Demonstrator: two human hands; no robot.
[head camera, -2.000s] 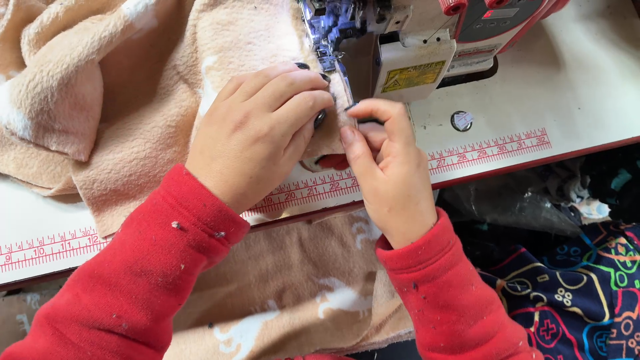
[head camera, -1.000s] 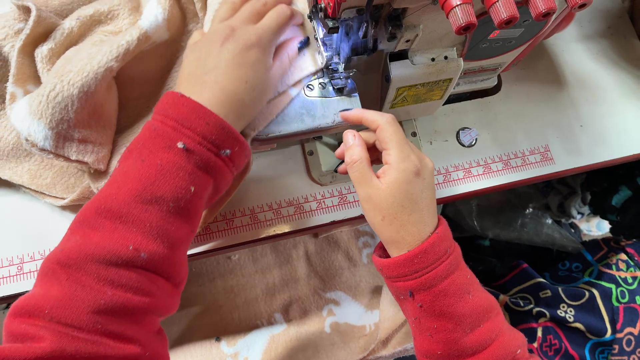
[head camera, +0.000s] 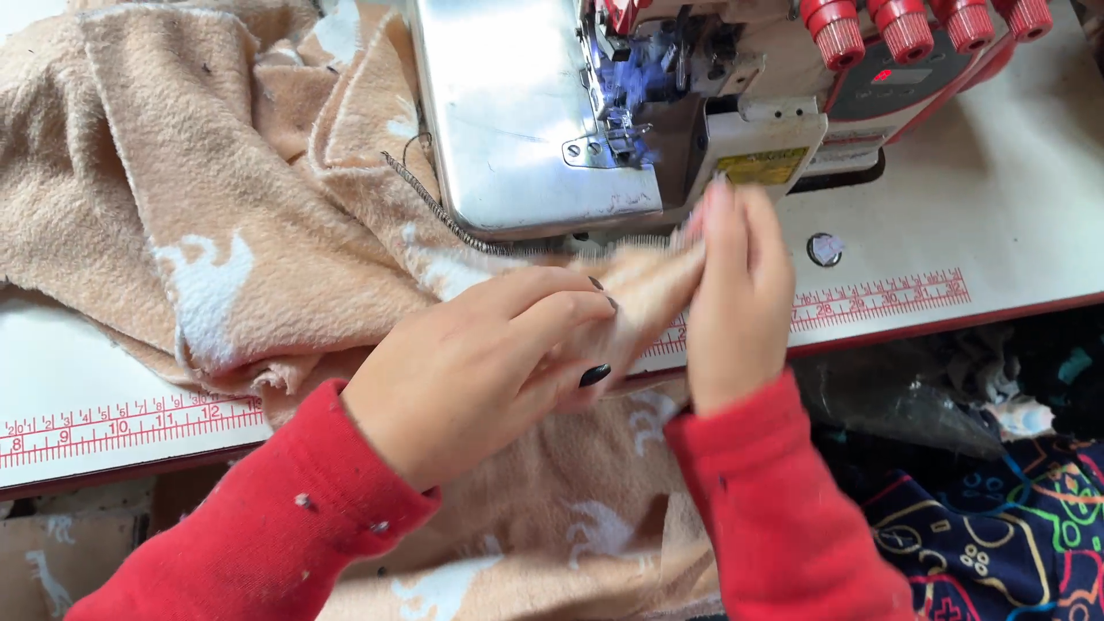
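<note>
Tan fleece fabric (head camera: 285, 285) with white animal shapes lies bunched left of an overlock sewing machine (head camera: 517, 112) and reaches across its front. My left hand (head camera: 492, 362) grips the fabric's stitched edge in front of the metal bed, fingertips partly hidden in the folds. My right hand (head camera: 743, 276), blurred, pinches the right end of the same edge near the machine's front right corner. A dark overlocked thread chain (head camera: 440, 211) runs along the bed's lower left side. The presser foot (head camera: 623, 142) has no fabric under it.
Red tension knobs (head camera: 901, 39) stand at the upper right. A printed ruler strip (head camera: 880, 297) runs along the white table's front edge. Below the table hang more tan fleece (head camera: 595, 492) and dark fabric with colourful controller outlines (head camera: 992, 535).
My left hand has come down from beside the presser foot to the table front. My right hand, near the bed corner one second ago, now holds the fabric edge. The fabric is off the bed.
</note>
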